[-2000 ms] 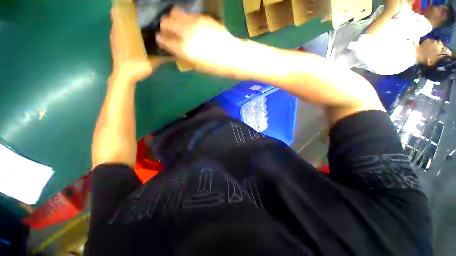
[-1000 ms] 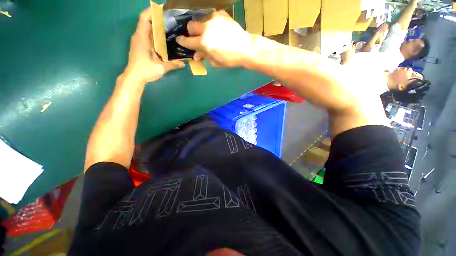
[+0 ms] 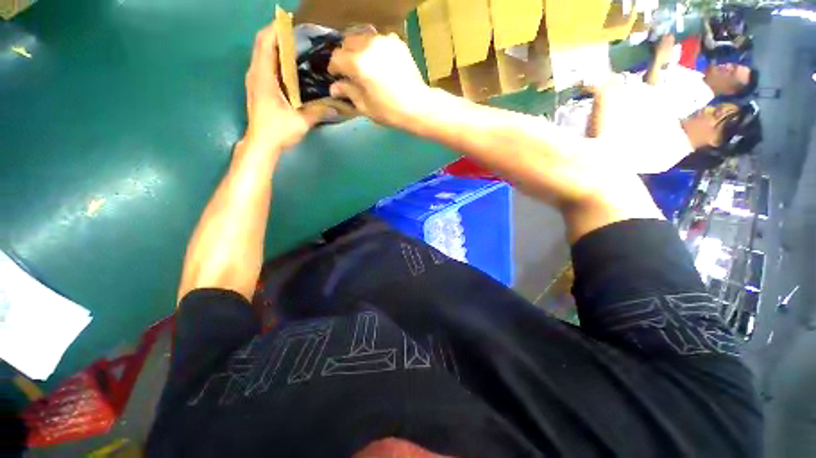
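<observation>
An open brown packing box stands at the top centre on the green bench, with its lid flap up at the far side. A dark, glossy black item lies inside it, beside something pale and shiny. My left hand holds the box by its left side and near corner. My right hand is at the box's right side, with its bent fingers at the black item. The fingertips are partly hidden and blurred.
Open boxes stand in rows right of my right hand. A blue bin with clear plastic parts is beside the bench. White paper lies at left, above a red bin. People in white are at upper right.
The open box has shifted right in view since the earliest frame. My right hand stays at the box, its fingers slightly moved. The view has tilted, showing more of the open boxes than at first.
</observation>
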